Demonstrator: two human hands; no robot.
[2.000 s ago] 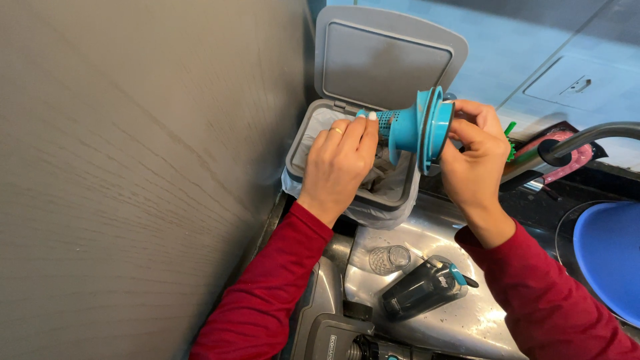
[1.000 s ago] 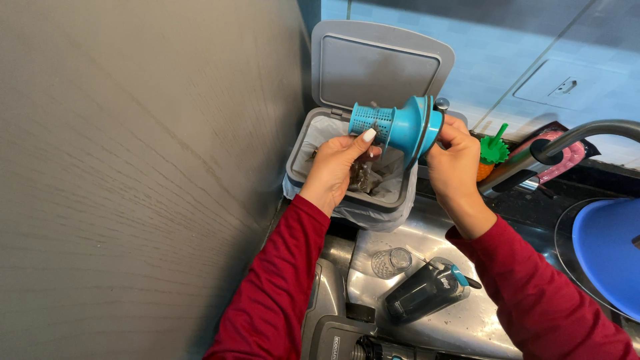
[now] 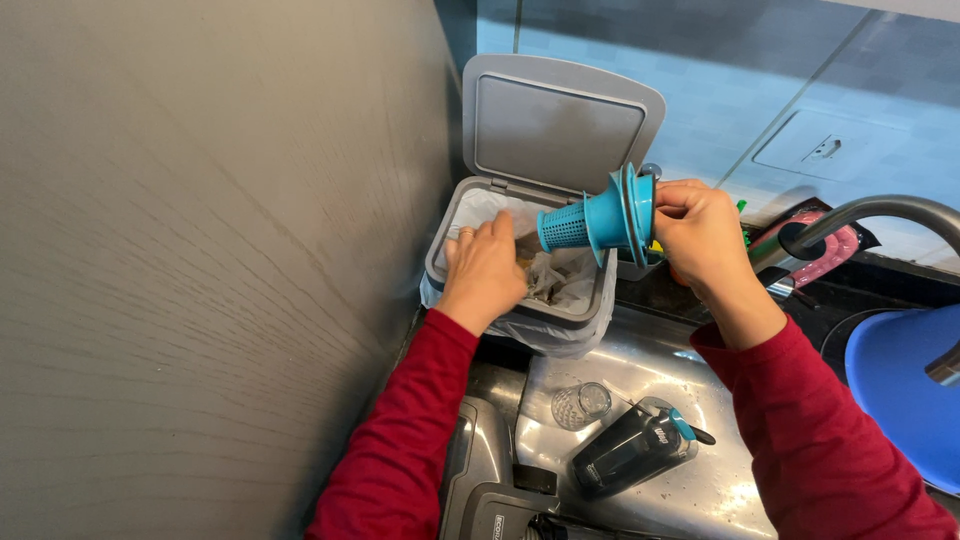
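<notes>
My right hand [image 3: 697, 229] grips the wide end of a blue plastic vacuum filter cone [image 3: 611, 214], whose perforated narrow end points left over the bin. My left hand [image 3: 484, 270], with a ring on one finger, is over the left side of the bin, apart from the cone; its fingertips are partly hidden, and nothing shows in it. The small grey bin [image 3: 436, 244] has a plastic bag liner with greyish debris [image 3: 547, 279] inside. Its grey lid [image 3: 559, 124] stands raised behind. A dark vacuum dust cup [image 3: 626, 450] lies in the steel sink basin.
An upturned glass [image 3: 579, 405] is beside the dust cup. At the lower left is a grey vacuum cleaner body [image 3: 476, 450]. A curved faucet [image 3: 877, 206] and a blue basin [image 3: 907, 382] are to the right. A grey wood-grain panel [image 3: 210, 262] borders the left.
My left hand has come away from the cone's perforated end and moved left over the bin. My right hand has kept hold of the cone.
</notes>
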